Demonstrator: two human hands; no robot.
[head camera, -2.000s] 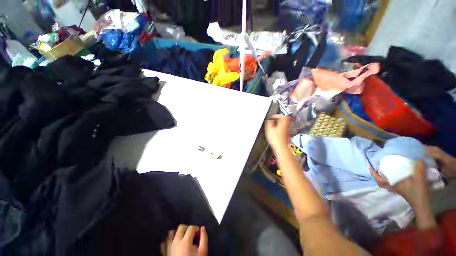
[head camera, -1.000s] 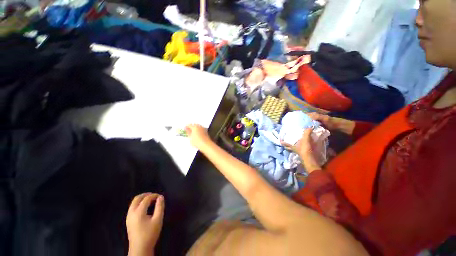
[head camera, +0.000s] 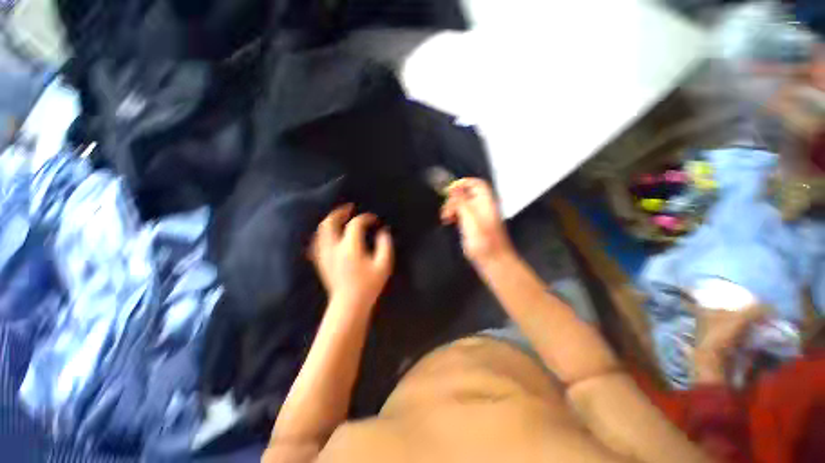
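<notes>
The frame is blurred. Black cloth (head camera: 289, 118) covers my lap and runs up onto the white tabletop (head camera: 561, 81). My left hand (head camera: 353, 258) is over the black cloth with its fingers bent and apart; no grip on the cloth shows. My right hand (head camera: 475, 222) is to its right, also over the black cloth, closed on small thread snips (head camera: 441, 179). A yellow-green and metallic glint shows at its fingertips; the rest of the snips is hidden or blurred.
Crumpled light blue cloth (head camera: 99, 271) lies to the left. At right, thread spools (head camera: 669, 194) with pink and yellow ends are in a box. Beside them, another person's hand (head camera: 724, 335) is at pale blue cloth (head camera: 724, 235).
My right hand has taken the small tool from the white tabletop and brought it over the black cloth near my left hand. The view has swung left and down, showing the blue cloth.
</notes>
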